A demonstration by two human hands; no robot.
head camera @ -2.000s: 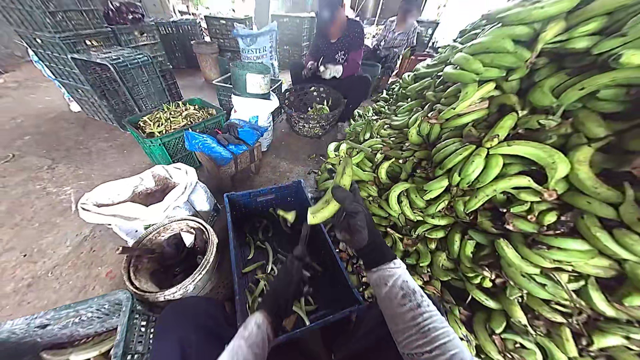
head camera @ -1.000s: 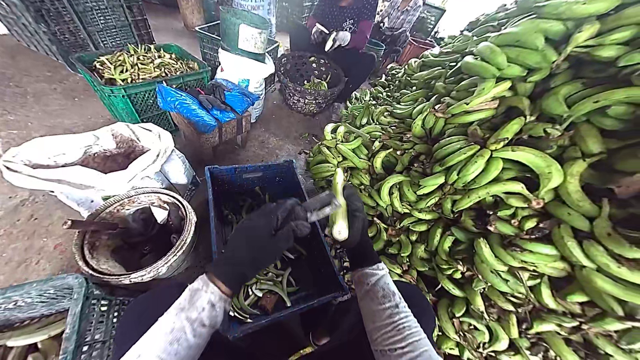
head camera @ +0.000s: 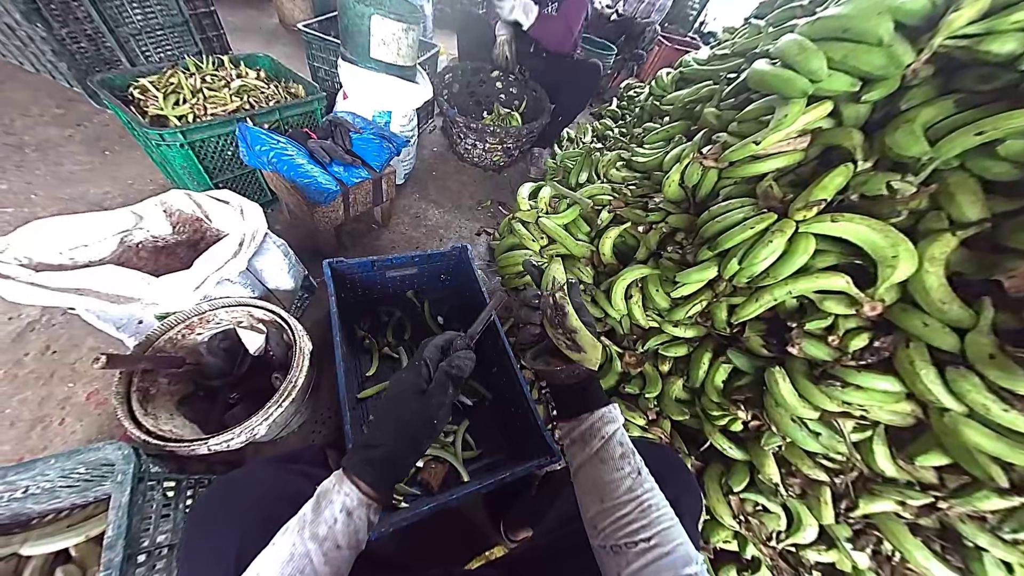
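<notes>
My left hand [head camera: 416, 408], in a dark glove, grips a short knife [head camera: 482, 318] over the blue plastic crate [head camera: 512, 436]. The blade points up and to the right. Just right of the crate, my right hand [head camera: 552, 336], gloved too, holds a green plantain [head camera: 570, 316] with dark patches on its skin. Knife and plantain are apart. Strips of green peel [head camera: 460, 448] lie in the crate between my knees. A large heap of green plantains [head camera: 768, 264] rises along the right side.
Left of the crate stand a round tub [head camera: 292, 400] with a stick across it and a white sack [head camera: 232, 240]. Peeled plantains fill a crate [head camera: 120, 496] at lower left. Beyond are a green crate of peels [head camera: 188, 148], a blue-covered stool [head camera: 320, 188], a basket [head camera: 464, 132] and a seated person.
The knife has moved left, away from the plantain it was against a second ago. The plantain now tilts, with a dark-patched side showing.
</notes>
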